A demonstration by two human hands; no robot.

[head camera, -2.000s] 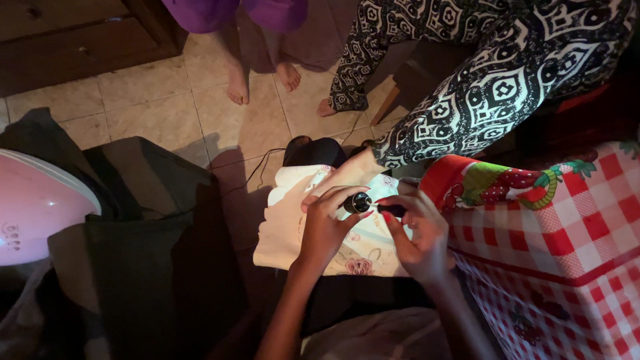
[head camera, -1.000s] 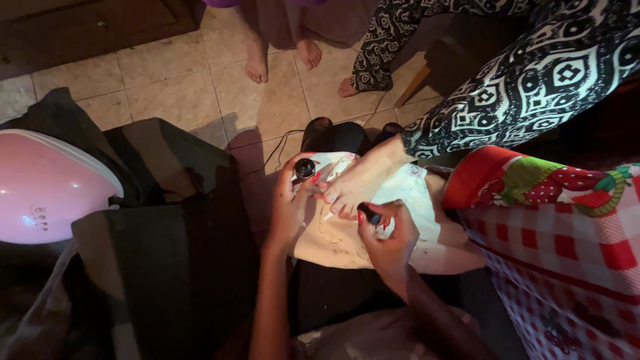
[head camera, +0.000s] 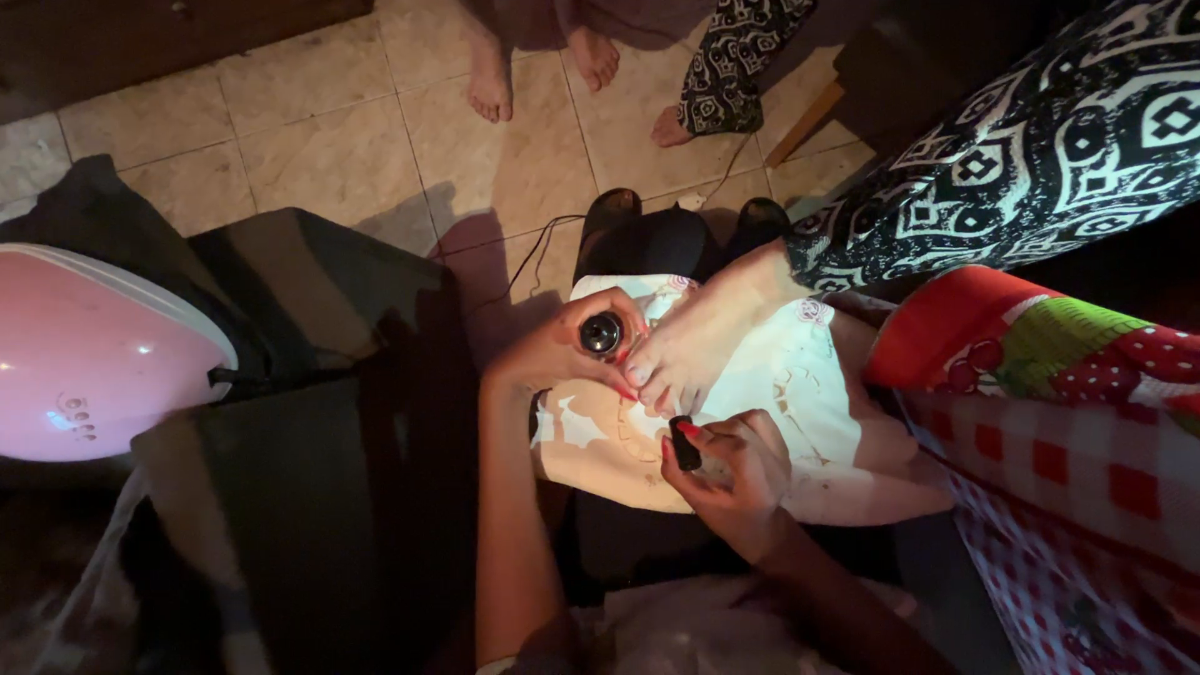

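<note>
A person's bare foot (head camera: 703,328) rests on a white embroidered cloth (head camera: 816,422) over my lap. My left hand (head camera: 572,342) holds a nail polish bottle (head camera: 601,334), its round dark top facing up, and its fingers touch the foot near the big toe. Below the toes, my right hand (head camera: 741,464) grips the black cap of a nail polish brush (head camera: 684,444) between thumb and fingers. The brush end points at the toes; whether it touches a nail cannot be told.
A pink rounded appliance or case (head camera: 103,356) stands at left beside dark fabric-covered furniture (head camera: 281,469). A red checked cloth (head camera: 1059,450) hangs at right. Beyond are patterned trousers (head camera: 994,169), another person's bare feet (head camera: 490,84), a thin cable (head camera: 539,248) and a wooden drawer unit (head camera: 141,47).
Two seconds ago my hands were together at the bottle; they have since moved apart, the right holding the brush cap near the toes. Since one second ago, the brush has come closer to the toes.
</note>
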